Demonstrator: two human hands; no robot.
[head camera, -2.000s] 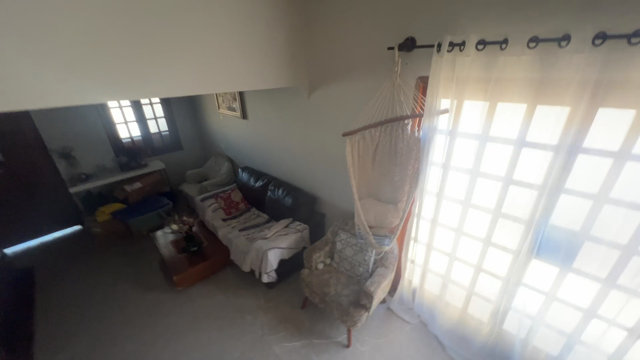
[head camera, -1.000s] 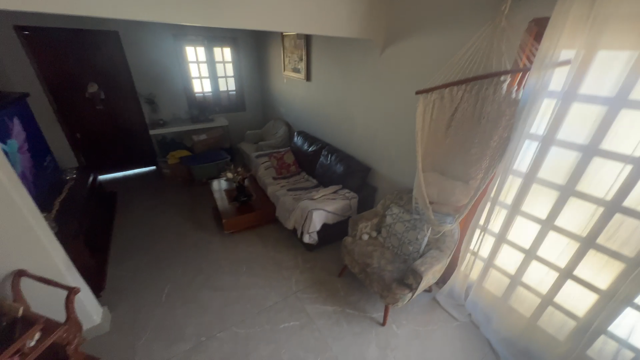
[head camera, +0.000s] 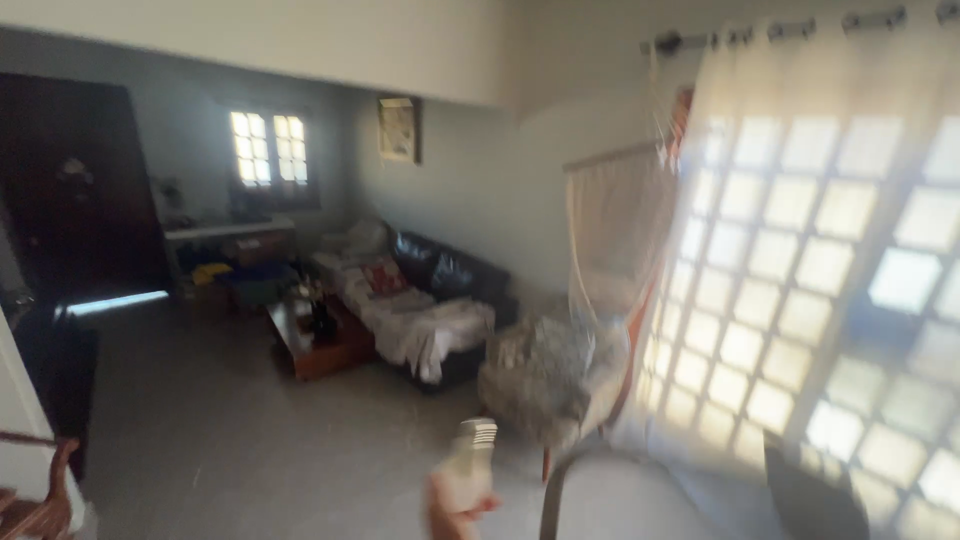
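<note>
A hand, which looks like my left hand (head camera: 451, 504), rises into the bottom centre of the head view. Its fingers are closed around a small pale object with a ridged end (head camera: 474, 457), which points up. Motion blur hides just what the object is. Beyond it, on the right, stands a patterned armchair (head camera: 540, 375) with a cushion. My right hand does not show.
A pale rounded form with a dark rim (head camera: 630, 495), perhaps a chair back, is close at the lower right. Farther off are a hanging hammock chair (head camera: 619, 217), sheer curtains (head camera: 679, 300), a draped sofa (head camera: 420, 319), a low wooden table (head camera: 330, 356) and a dark door (head camera: 90, 180).
A hand holding a pale object has come into view at the bottom. The rounded form at the lower right now shows too. The view has turned back to the right.
</note>
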